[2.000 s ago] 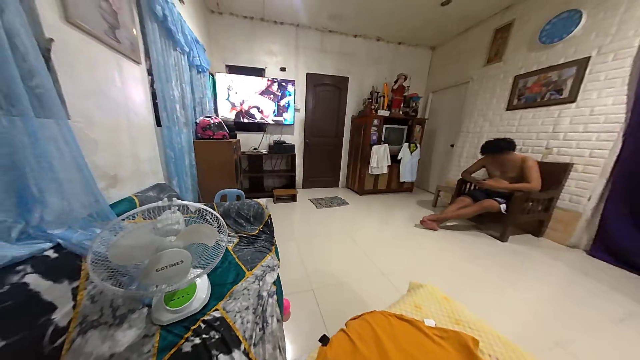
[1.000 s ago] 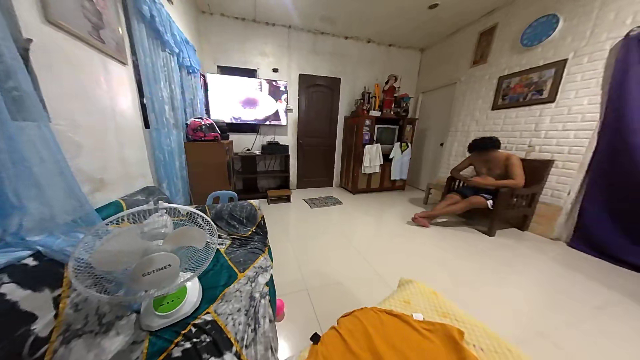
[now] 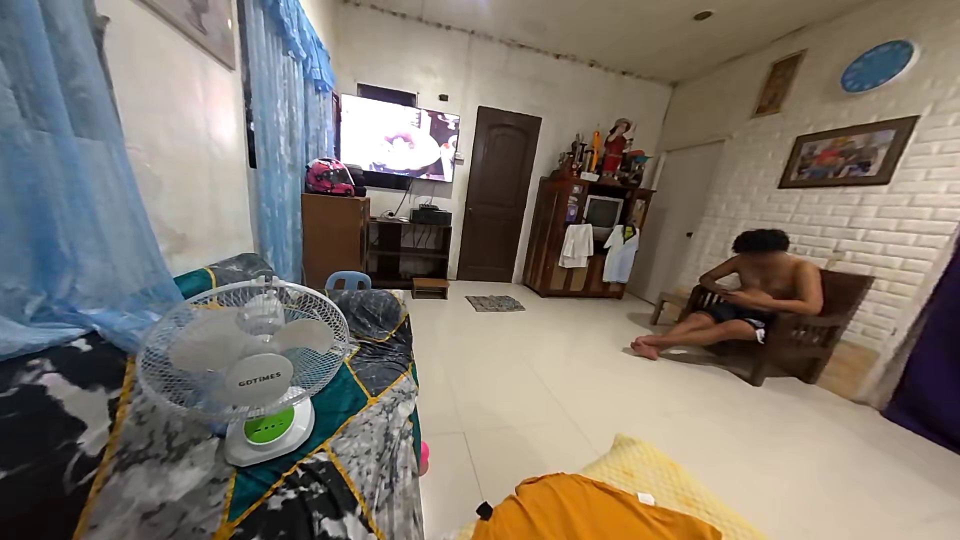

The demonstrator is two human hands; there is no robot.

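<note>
Neither my left hand nor my right hand is in view. An orange cloth (image 3: 592, 514) lies over a yellow quilted pillow or cushion (image 3: 664, 480) at the bottom edge, close to me. On the left, a white fan with a green base panel (image 3: 244, 367) stands on a sofa or bed covered in a black, grey and green patterned cloth (image 3: 360, 420). A small pink thing (image 3: 424, 457) shows beside that cover, mostly hidden.
Another person (image 3: 757, 292) sits in a wooden armchair (image 3: 840, 315) at the right. At the back are a lit television (image 3: 397, 139), a brown door (image 3: 500, 195), a wooden cabinet (image 3: 547, 240), a doormat (image 3: 495, 303) and a blue plastic chair (image 3: 349, 280). Blue curtains (image 3: 277, 135) hang left.
The picture on the television has changed. The seated person's head and arms have shifted slightly. The view has turned a little.
</note>
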